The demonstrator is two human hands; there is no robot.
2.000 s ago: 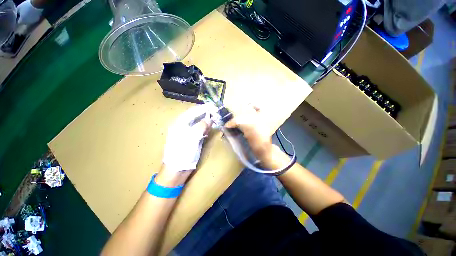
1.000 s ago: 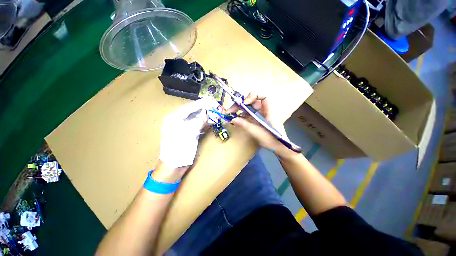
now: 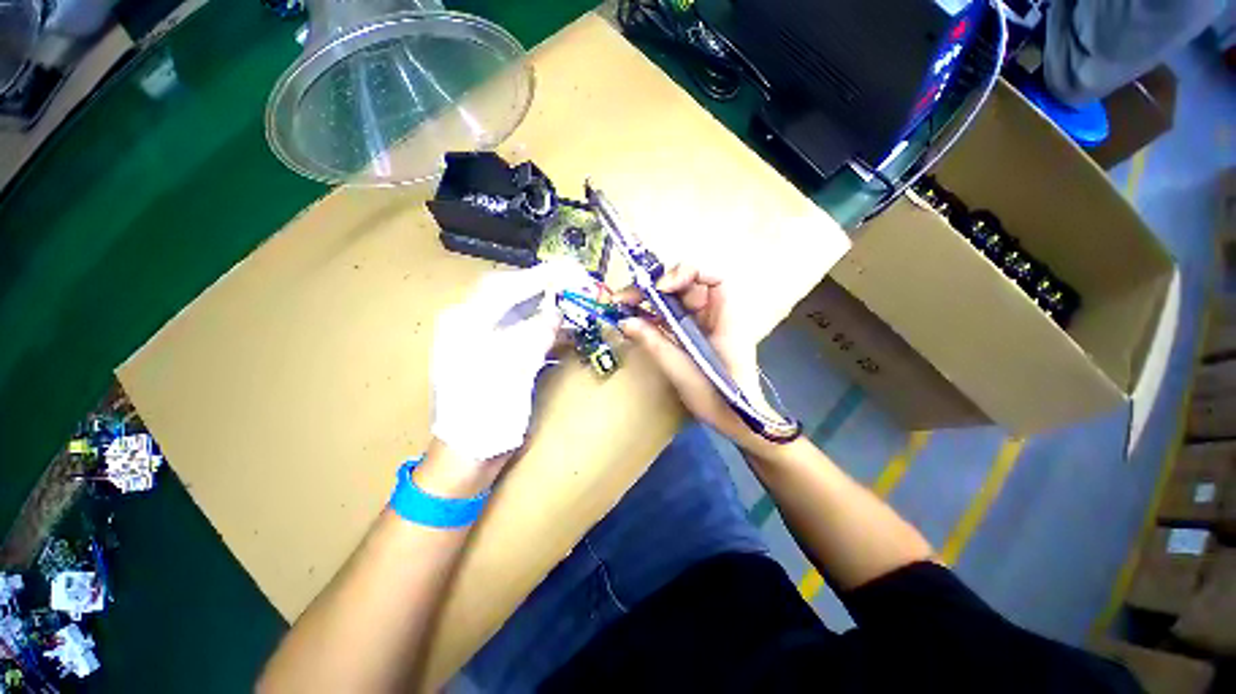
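Observation:
My left hand (image 3: 495, 359), in a white glove with a blue wrist strap (image 3: 437, 498), holds a small wired assembly (image 3: 601, 355) with blue leads over the cardboard sheet (image 3: 366, 407). My right hand (image 3: 698, 332) is bare. It holds the soldering iron (image 3: 689, 330) slantwise, metal front pointing up and away, and its fingertips touch the wires. The exact finger contact is blurred by glare. The black iron stand (image 3: 488, 210) with its tip-cleaning tray (image 3: 576, 235) sits just beyond my hands.
A clear fume funnel (image 3: 400, 102) is at the upper left. A black box with a lit display (image 3: 840, 68) is at the upper right. An open carton (image 3: 935, 346) holds black parts. White wired assemblies (image 3: 132, 462) lie at the lower left. A person's grey sleeve (image 3: 1132, 48) shows at top right.
Since two seconds ago, the iron has swung away from the assembly to a slanted position across my right hand, and the blue wires came into view. Over the last second little has moved.

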